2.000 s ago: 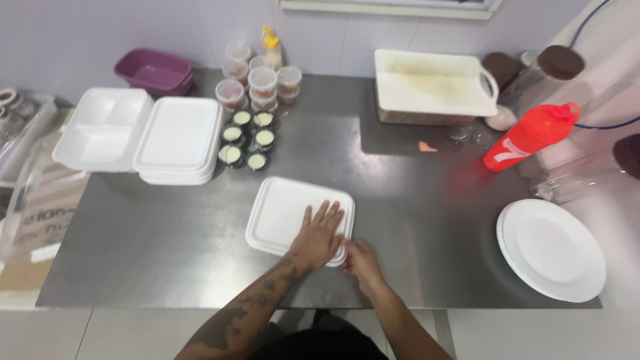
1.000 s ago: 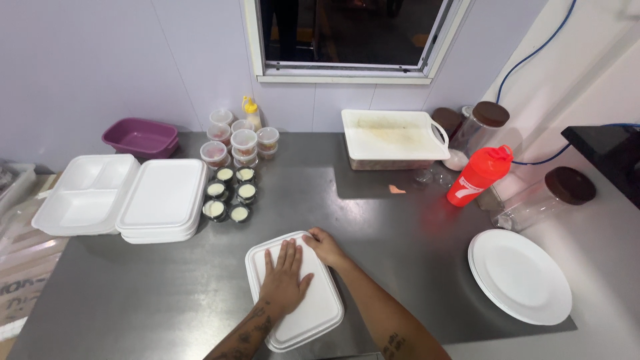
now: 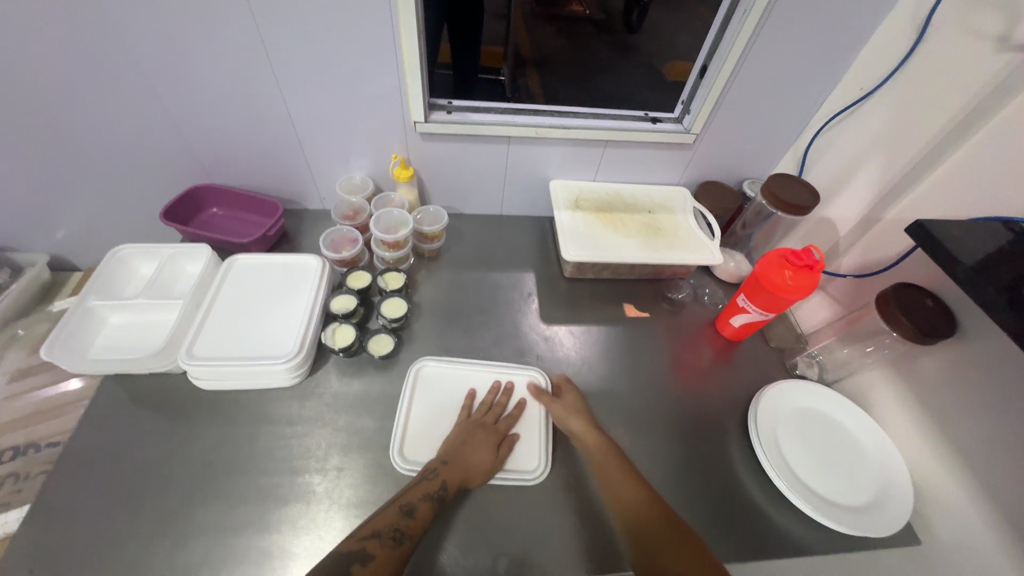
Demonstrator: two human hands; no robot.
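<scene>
A white lidded takeaway container (image 3: 432, 408) lies on the grey metal worktop (image 3: 240, 480). My left hand (image 3: 478, 436) rests flat on its lid with the fingers spread. At the container's upper right corner, my right hand (image 3: 564, 404) has thumb and fingers on the rim; whether it grips the edge is hard to tell. Stacked white lids (image 3: 256, 312) and open compartment trays (image 3: 132, 308) sit to the left. Small black cups with pale filling (image 3: 344, 304) stand between those lids and the container.
Behind are a purple tub (image 3: 224, 216), clear lidded cups (image 3: 392, 228), a yellow-capped squeeze bottle (image 3: 406, 184) and a bin with a white cutting board (image 3: 632, 224). A red shaker bottle (image 3: 768, 292), a clear jar (image 3: 848, 344) and white oval plates (image 3: 832, 456) line the right side.
The container has turned on the worktop and lies nearly square. My right hand has moved from its top edge to the upper right corner. My left hand stays on the lid.
</scene>
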